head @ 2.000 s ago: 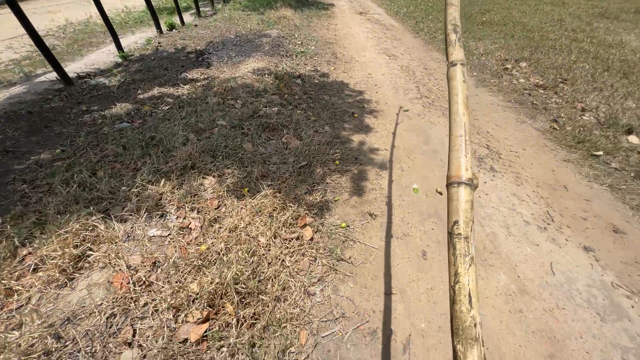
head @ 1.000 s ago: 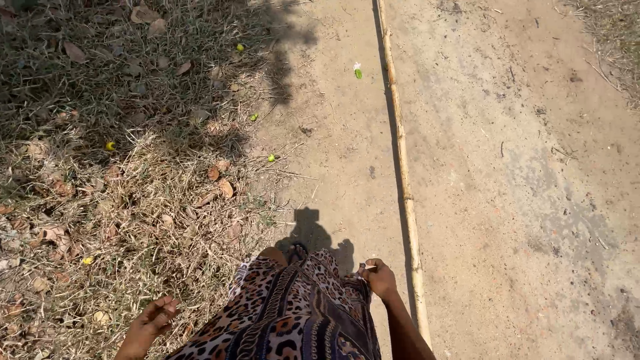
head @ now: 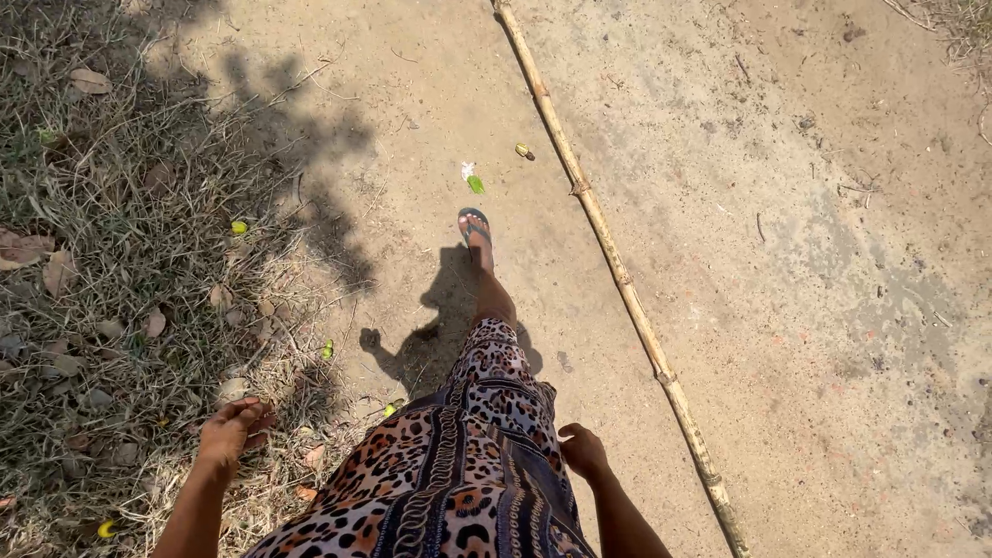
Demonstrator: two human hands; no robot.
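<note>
My left hand [head: 234, 431] hangs at the lower left over dry grass, its fingers loosely curled and apart, with nothing seen in it. At the right side of my leopard-print garment [head: 465, 473] is my right hand [head: 583, 451]; its fingers are partly hidden against the cloth, so whether it holds anything cannot be told. A long jointed bamboo pole [head: 620, 273] lies on the dirt path to the right of that hand, apart from it. One foot in a dark flip-flop [head: 474, 225] is forward on the path.
Dry grass with brown leaves [head: 89, 81] borders the dirt path [head: 775, 310] on the left. Near my foot lie a green leaf [head: 475, 184], a white scrap [head: 467, 171] and a small yellowish object [head: 525, 151]. Small yellow-green fruits or leaves [head: 239, 227] dot the grass.
The view has tilted down since the oldest frame. Against one second ago, my foot has come into view on the path, and the pole lies more slanted across the view.
</note>
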